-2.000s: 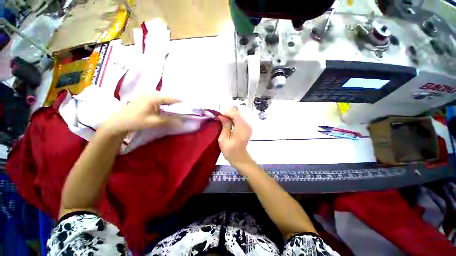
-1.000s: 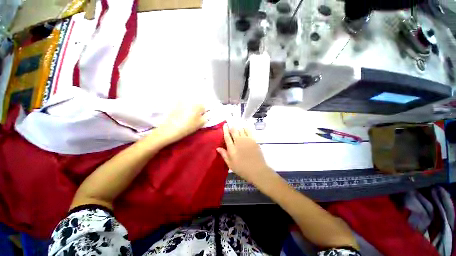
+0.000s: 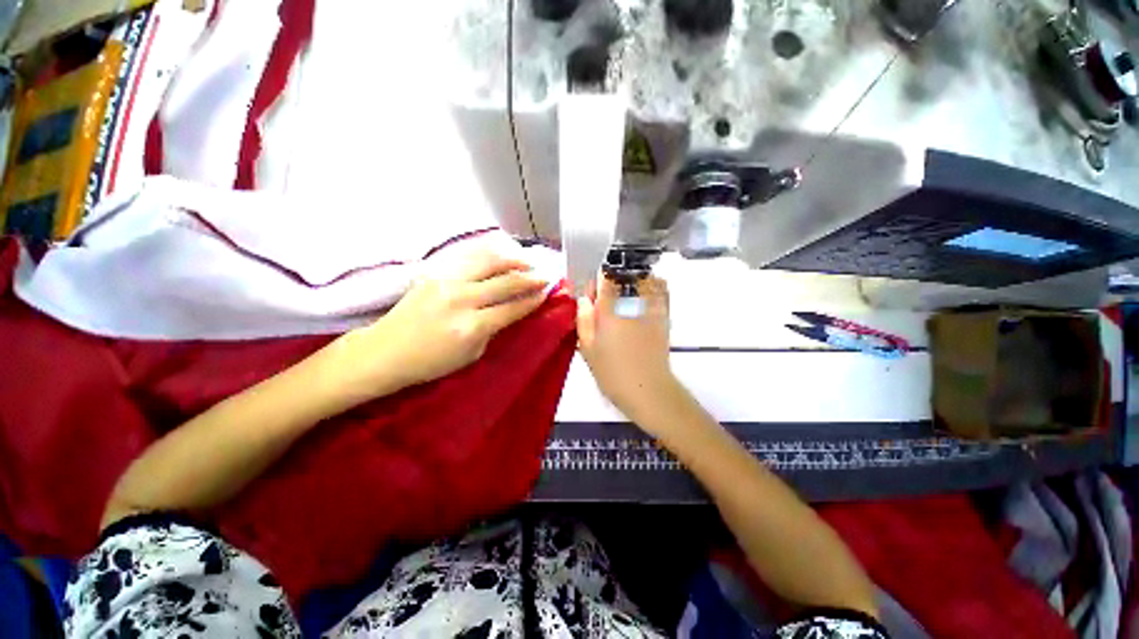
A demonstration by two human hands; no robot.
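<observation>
The red garment (image 3: 412, 412) lies over the machine table's left part and front edge, its white-lilac lining side (image 3: 250, 281) folded up behind. My left hand (image 3: 456, 312) lies on the seam, its fingertips pressing the cloth just left of the needle area. My right hand (image 3: 628, 343) is at the cloth's right end, its fingers under the machine head (image 3: 737, 112) and partly hidden by the head's parts. The long white cover (image 3: 591, 187) stands above the fingertips. The presser foot and needle are not clearly visible. Whether my right fingers grip the cloth is hard to tell.
Snips and a pen (image 3: 852, 335) lie right of the needle. A brown open box (image 3: 1018, 372) stands further right. The control panel (image 3: 987, 231) overhangs the table. A ruler strip (image 3: 749, 454) runs along the front edge. A yellow holder (image 3: 63, 137) is at upper left.
The garment's right end has come up to the needle area. My right hand has moved from the cloth's edge to under the head. My left hand stays on the seam. The view has shifted closer to the machine.
</observation>
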